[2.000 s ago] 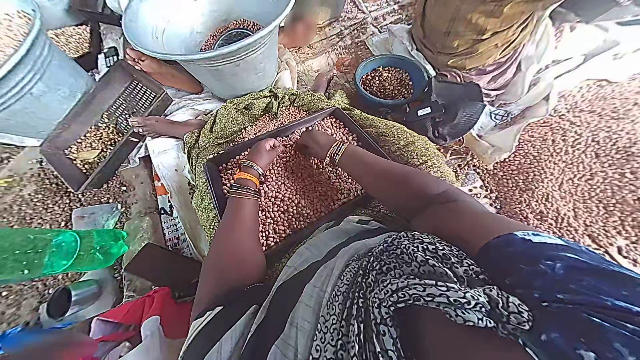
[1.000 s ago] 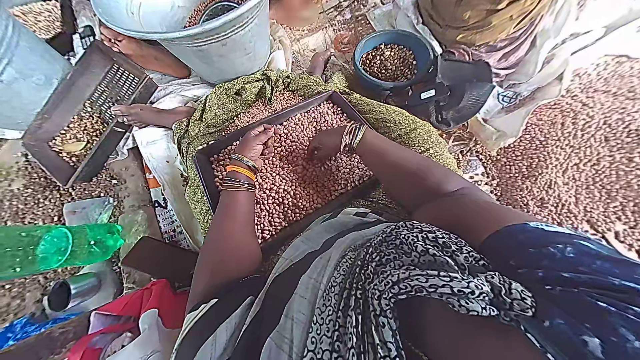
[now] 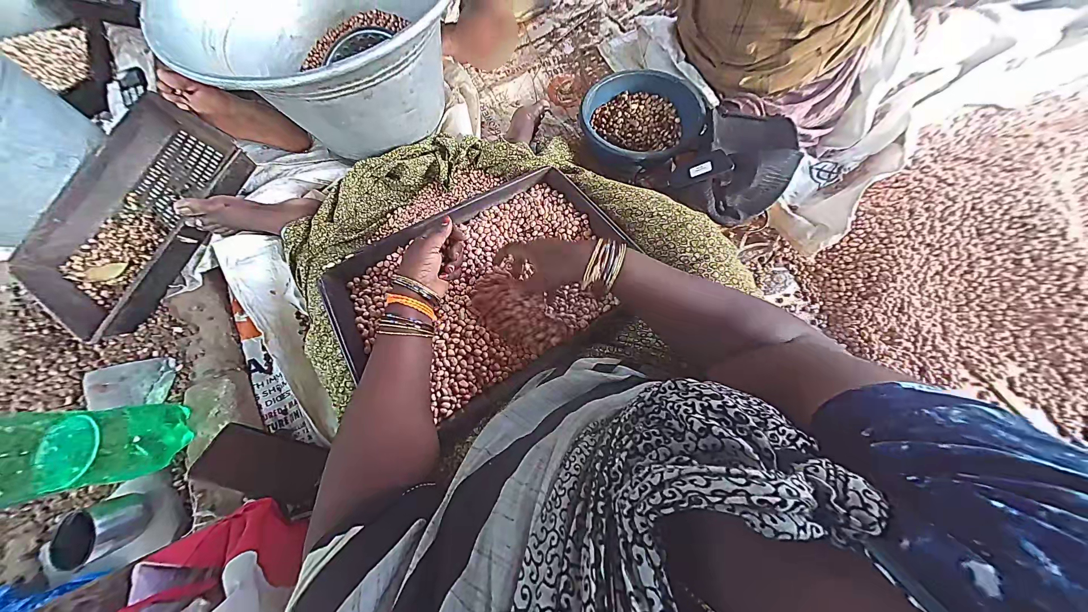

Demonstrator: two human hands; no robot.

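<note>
A dark rectangular tray (image 3: 340, 316) full of small reddish-brown nuts or seeds (image 3: 463, 374) rests on green patterned cloth (image 3: 688, 246) in front of me. My left hand (image 3: 432, 255), with bangles at the wrist, is over the tray's left part, its fingers curled; whether it holds a nut is hidden. Over the middle, my right hand (image 3: 544, 265) has its palm side toward the nuts, and a blurred patch of moving nuts shows just below it. Its fingertips are unclear.
A slotted tray (image 3: 51, 246) with nuts and a leaf lies left, near another person's foot (image 3: 246, 214). Behind stand a large metal tub (image 3: 365, 110) and a blue bowl (image 3: 595, 106) of nuts. A green bottle (image 3: 93, 450) and metal cup (image 3: 93, 531) are at lower left; nuts spread (image 3: 960, 289) at right.
My right hand was down among the nuts a second ago; now it is over a blurred patch of them. My left hand stays over the tray's left part.
</note>
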